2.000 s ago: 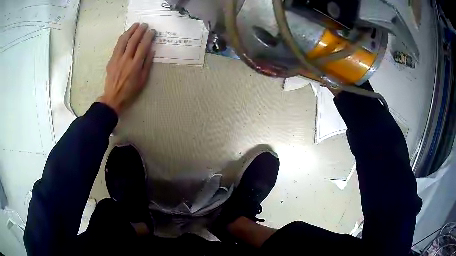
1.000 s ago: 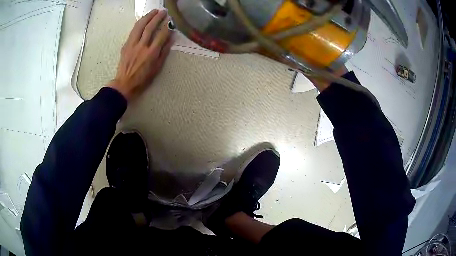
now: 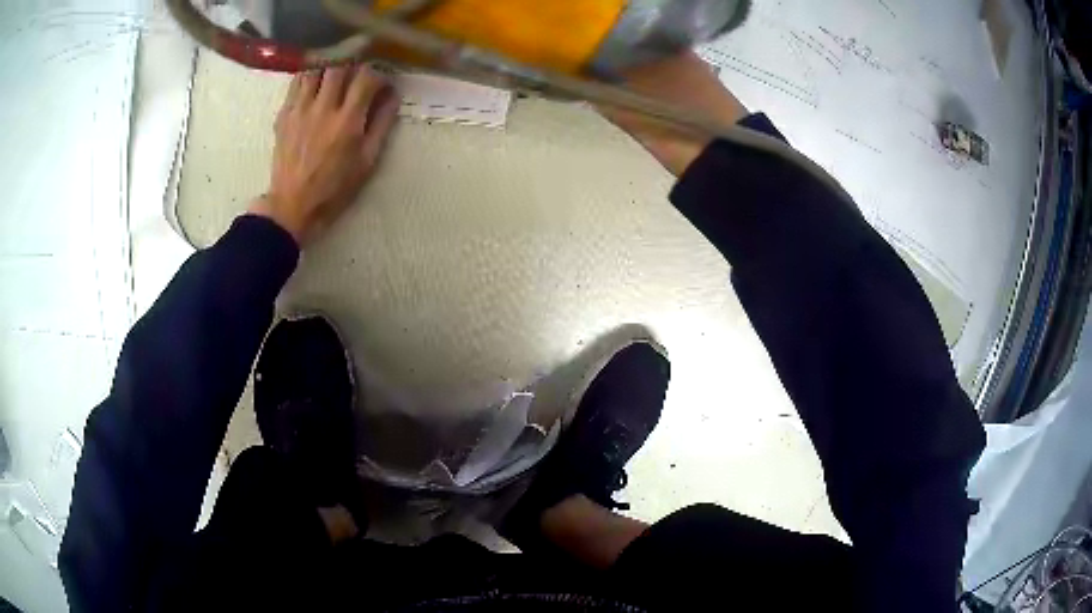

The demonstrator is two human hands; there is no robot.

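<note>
The cloth cutting machine (image 3: 515, 26), with its silver body and orange band, is cut off by the top edge. Its base and blade are out of view. My right hand (image 3: 671, 102) is at the near side of the motor, partly hidden by the machine and the cord, its fingers unseen. My left hand (image 3: 333, 144) lies palm down with fingers pointing up, just below the red-wrapped hose (image 3: 258, 50). A cut piece (image 3: 455, 101) with printed paper lies right of its fingertips, partly under the machine. My left hand holds nothing visible.
Pale fabric with the paper marker (image 3: 826, 84) spreads at the right, with a small dark metal part (image 3: 962, 141) on it. More marker (image 3: 66, 204) lies at the left. Two black shoes (image 3: 305, 389) stand on the beige surface, with scraps (image 3: 497, 439) between them.
The machine and my right hand have moved left and up in the view. My left hand has shifted slightly. The loose white pieces near my right forearm are no longer visible.
</note>
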